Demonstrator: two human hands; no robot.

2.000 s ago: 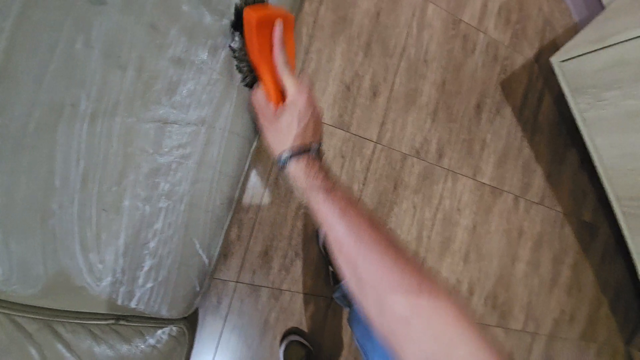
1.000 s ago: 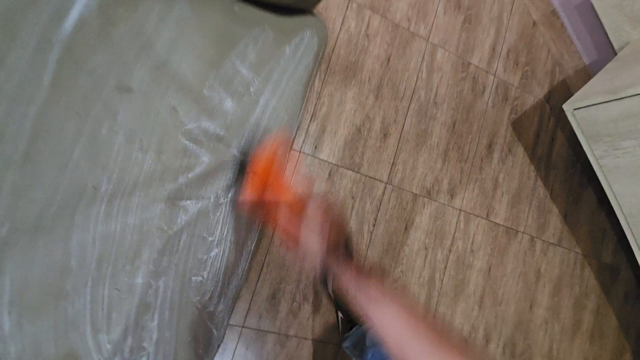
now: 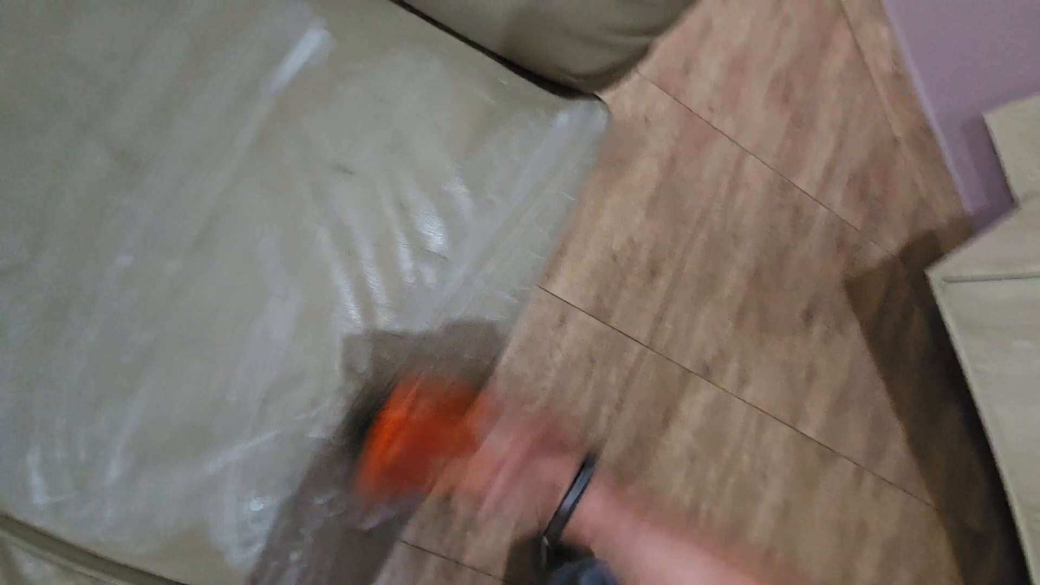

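Observation:
My right hand [image 3: 520, 463], blurred by motion and with a dark band at the wrist, grips an orange scrub brush [image 3: 418, 439] with dark bristles. The brush is at the side edge of a grey-green leather seat cushion [image 3: 244, 244], low in the view. Whitish, wet-looking streaks of foam or liquid cover much of the cushion, densest near that edge. My left hand is out of view.
A sofa armrest or further cushion [image 3: 569, 32] adjoins the seat at the top. Wood-look floor tiles [image 3: 731, 325] lie to the right. Beyond them are a pale piece of furniture [image 3: 991, 325] and a purple wall [image 3: 959, 73].
The view has shifted so that the seat's far corner and the adjoining padded part show more fully. My right hand still holds the brush, which remains along the cushion's edge.

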